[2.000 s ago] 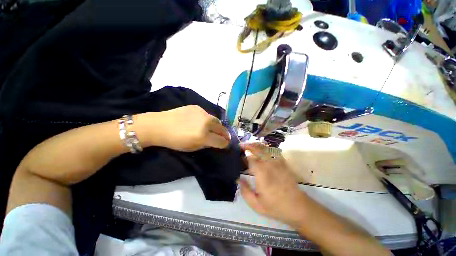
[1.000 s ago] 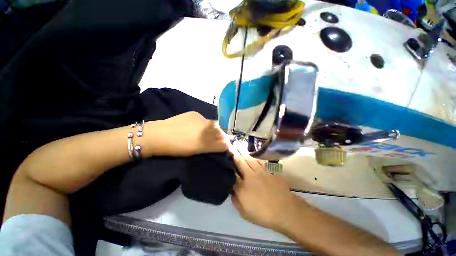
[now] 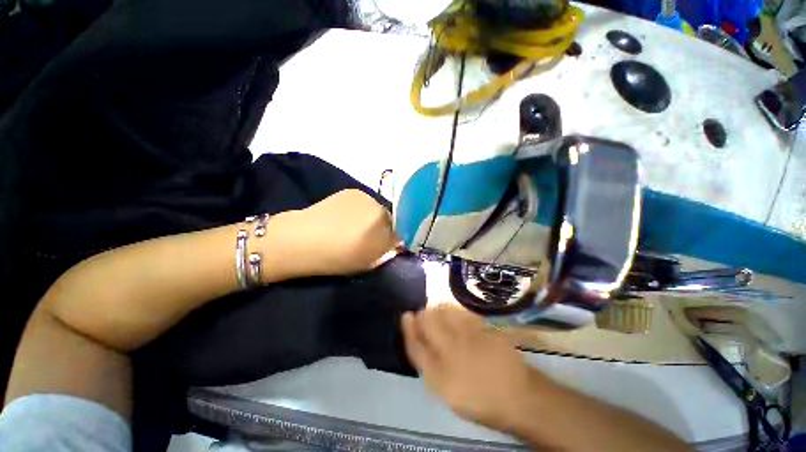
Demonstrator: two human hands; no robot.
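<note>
The black garment [image 3: 133, 124] covers the left side and runs across the table to the needle area. A narrower black part [image 3: 327, 309] of it lies under and in front of my left hand. My left hand [image 3: 331, 231], with a silver bracelet at the wrist, holds the cloth just left of the needle area, its fingertips bent down and partly hidden. My right hand [image 3: 464, 357] is at the cloth's right edge, slightly blurred, and I cannot tell whether its fingers grip. The white sewing machine head [image 3: 707, 190] with a blue stripe stands to the right; its shiny metal guard [image 3: 601, 221] faces me.
Black scissors [image 3: 738, 380] lie at the right of the machine bed. A grey ruler strip [image 3: 336, 431] runs along the table's front edge. Yellow bands [image 3: 539, 44] hang around a dark part above the head. Blue items [image 3: 716, 11] are at the top right.
The shiny guard appears farther right and swung out, uncovering round metal parts behind it. My right hand has moved slightly down and away from the needle area. My left hand stays on the cloth.
</note>
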